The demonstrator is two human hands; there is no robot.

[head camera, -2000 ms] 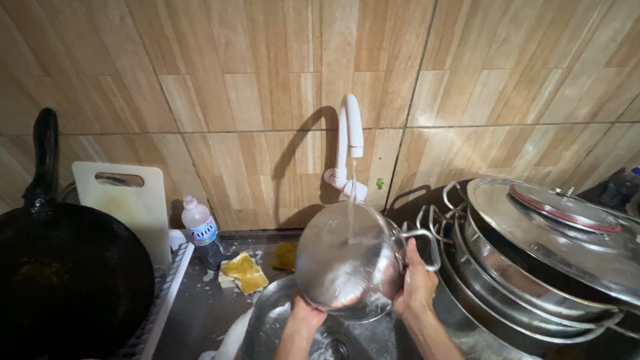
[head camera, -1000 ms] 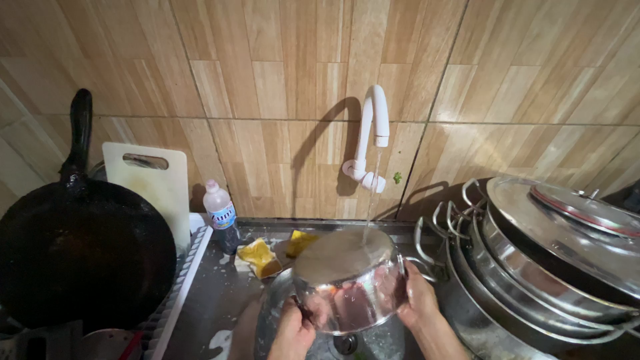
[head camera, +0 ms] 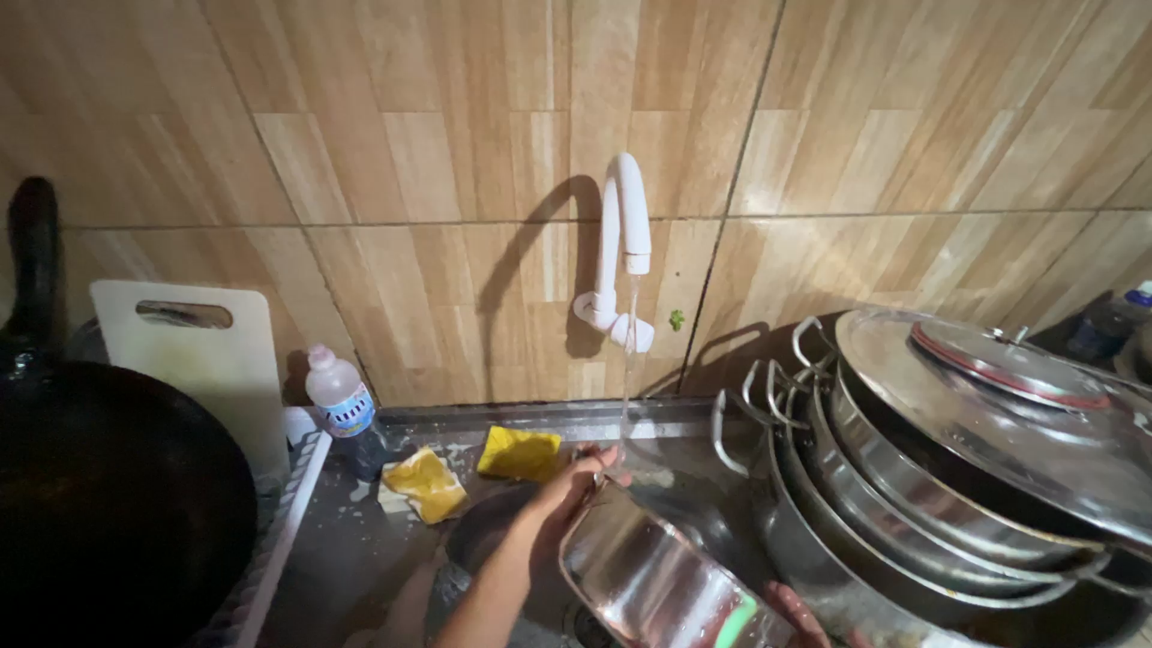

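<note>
A shiny metal pot point(head camera: 661, 567) is tilted on its side over the sink, low in the view. My left hand point(head camera: 585, 477) grips its upper end, under the water falling from the white faucet point(head camera: 630, 216). At the pot's lower right side, the fingers of my right hand point(head camera: 796, 612) press against it; the rest of that hand is hidden or out of view. Two yellow sponges, one soapy point(head camera: 425, 486) and one plain point(head camera: 519, 453), lie on the metal counter behind the sink, left of my left hand. A dish soap bottle point(head camera: 340, 396) stands beside them.
On the right, several metal pots point(head camera: 900, 504) are nested, with a lid point(head camera: 954, 396) on top. At left, a black pan point(head camera: 117, 504) and a white cutting board point(head camera: 189, 360) lean in a white rack point(head camera: 286, 531). Tiled wall point(head camera: 450, 162) rises behind the faucet.
The pot has turned from base-up onto its side and moved lower. My left hand has moved from its left side to its upper end, under the stream; my right hand has moved lower.
</note>
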